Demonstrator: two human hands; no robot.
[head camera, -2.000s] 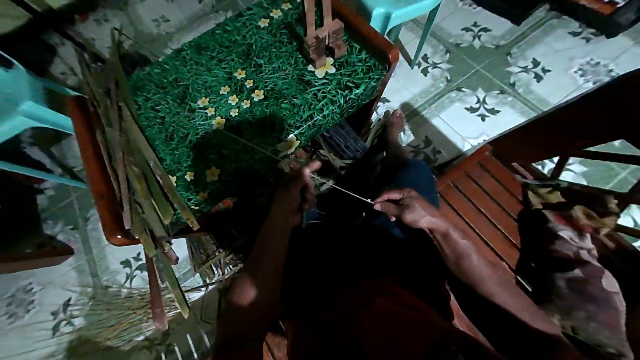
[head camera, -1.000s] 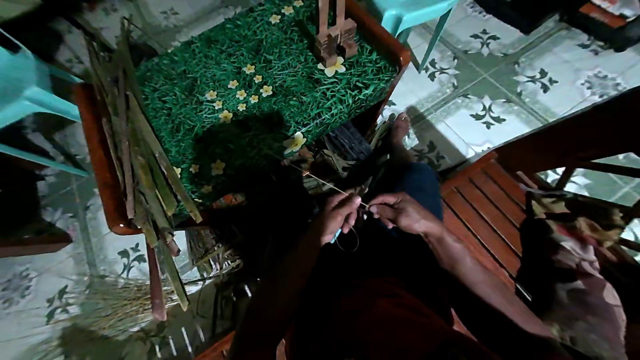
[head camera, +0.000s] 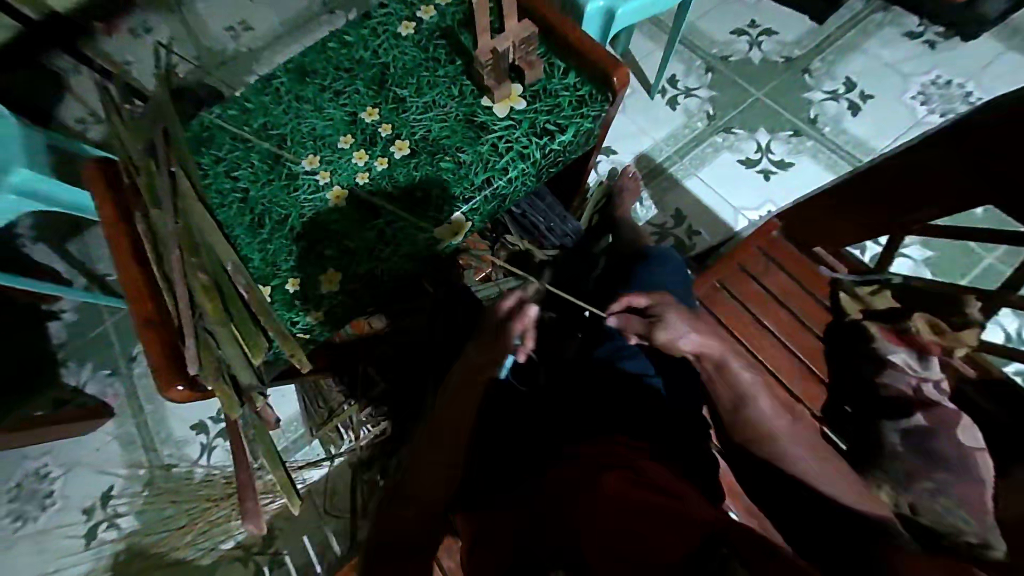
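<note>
A long thin strip, like a palm leaf midrib (head camera: 564, 296), runs from my right hand (head camera: 652, 322) up and left across the table cover. My right hand pinches its near end between thumb and fingers. My left hand (head camera: 516, 324) is beside the strip, fingers curled around a small dark tool, perhaps a knife, with something light blue below it; shadow hides its exact shape. Over the left edge of the table lies a heap of long green and brown stalks (head camera: 212, 296). Many thin sticks (head camera: 184, 504) lie on the floor at the lower left.
The wooden table (head camera: 132, 304) has a grass-and-flower print cover (head camera: 264, 144) and a wooden stand (head camera: 508, 52). To the right are a slatted wooden bench (head camera: 768, 312) and a patterned cloth (head camera: 920, 416). Turquoise plastic chairs (head camera: 48, 172) flank the table. My bare foot (head camera: 628, 192) is on the tiled floor.
My hands were close together one second ago and are now apart, with my right hand farther right. More of the strip now shows over the table cover.
</note>
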